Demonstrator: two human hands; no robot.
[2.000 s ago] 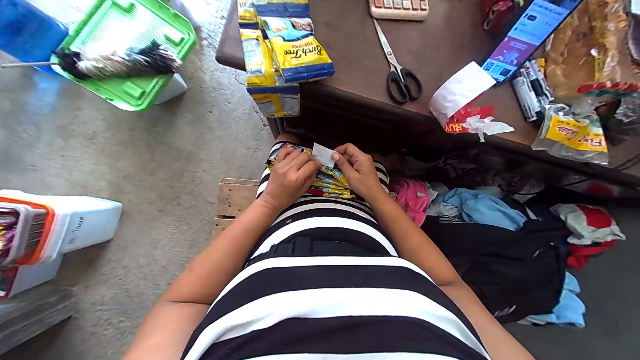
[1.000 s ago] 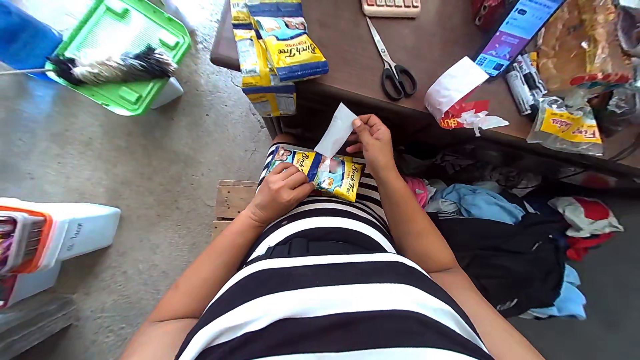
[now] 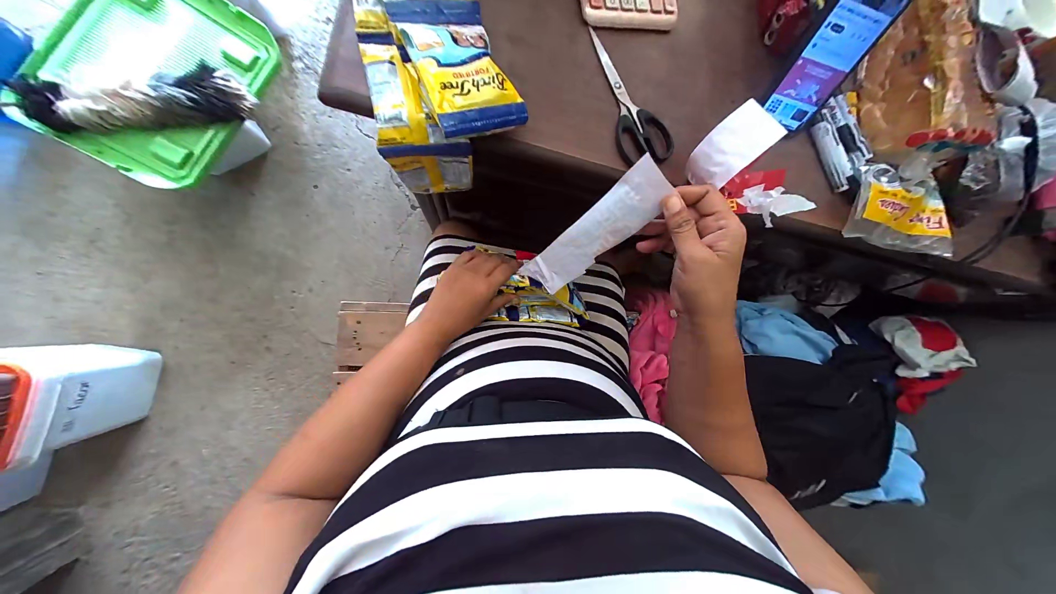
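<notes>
My right hand (image 3: 701,235) pinches the upper end of a strip of white paper (image 3: 606,223) between thumb and fingers. The strip slants down to blue-and-yellow milk powder sachets (image 3: 540,309) on my lap, and its lower end touches them. My left hand (image 3: 474,289) rests over the left part of these sachets and holds them against my striped clothing; its fingertips partly hide them. Another bundle of such sachets (image 3: 466,78) hangs over the table edge. Black-handled scissors (image 3: 631,107) lie on the brown table (image 3: 553,66), above the strip's upper end.
On the table are a calculator (image 3: 631,12), a phone (image 3: 825,62), a curled white paper (image 3: 734,144), markers (image 3: 837,144) and plastic packaging (image 3: 903,206). A green lid (image 3: 239,58) with a duster (image 3: 148,99) is at upper left. Clothes (image 3: 813,421) lie at right, a white container (image 3: 107,396) at left.
My right hand has moved up and right from the lap, drawing out the white strip, of which more shows. My left hand has stayed at the sachets.
</notes>
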